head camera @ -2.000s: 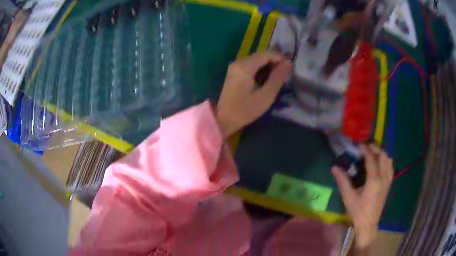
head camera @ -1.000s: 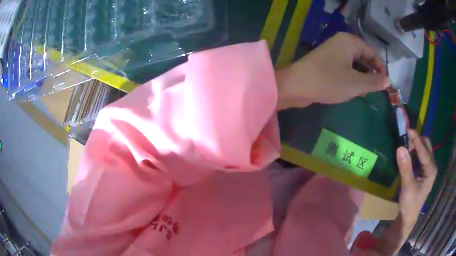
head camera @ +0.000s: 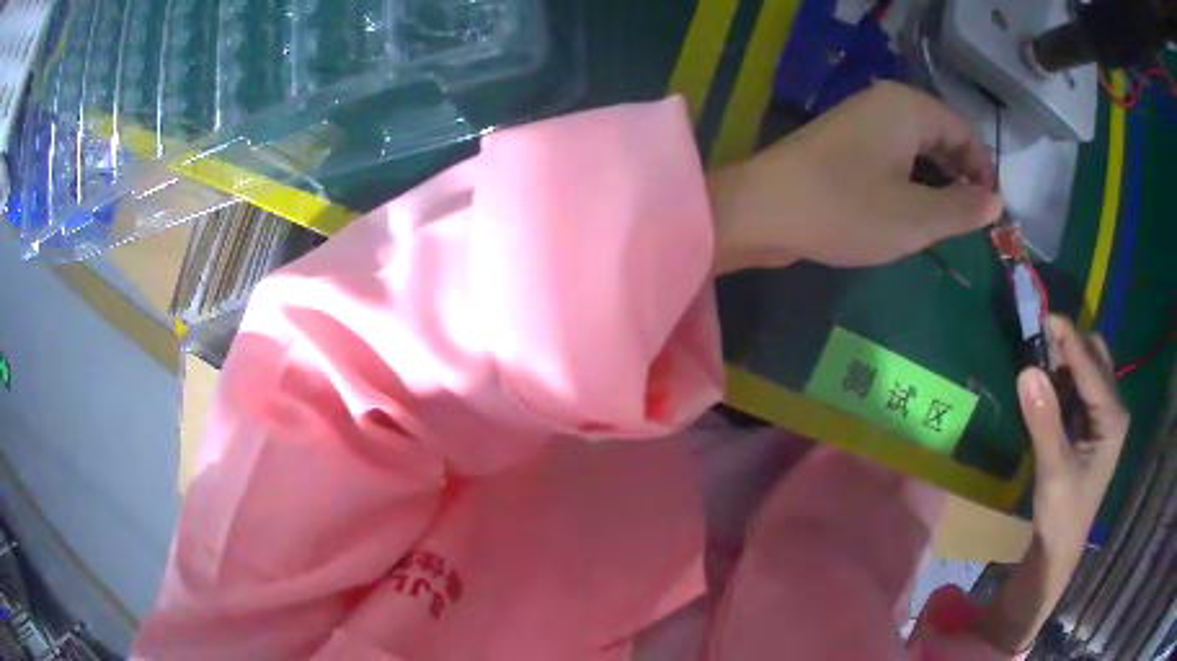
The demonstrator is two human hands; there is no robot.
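Note:
My left hand point(head camera: 891, 181) is at the upper right, in front of the silver test fixture point(head camera: 1020, 52). Its thumb and fingertips pinch the upper end of a small wired part point(head camera: 1026, 291), which has a reddish-brown tip, a pale middle and red wire along it. My right hand point(head camera: 1078, 413) is at the right edge of the mat, its thumb and fingers closed on the dark lower end of the same part. The part slants between both hands above the green mat. The exact grip of the left fingertips is small and partly hidden.
A clear blister tray point(head camera: 323, 78) lies at the upper left. A green label point(head camera: 893, 394) lies on the mat before the hands. A blue piece point(head camera: 833, 58) is left of the fixture. Red wire point(head camera: 1142, 368) runs at the right. Stacked trays point(head camera: 1149, 517) stand at the right edge.
Since two seconds ago, my left hand has moved right and now pinches the part's upper end. The view has shifted too. Over the last second, the hands and part have barely moved.

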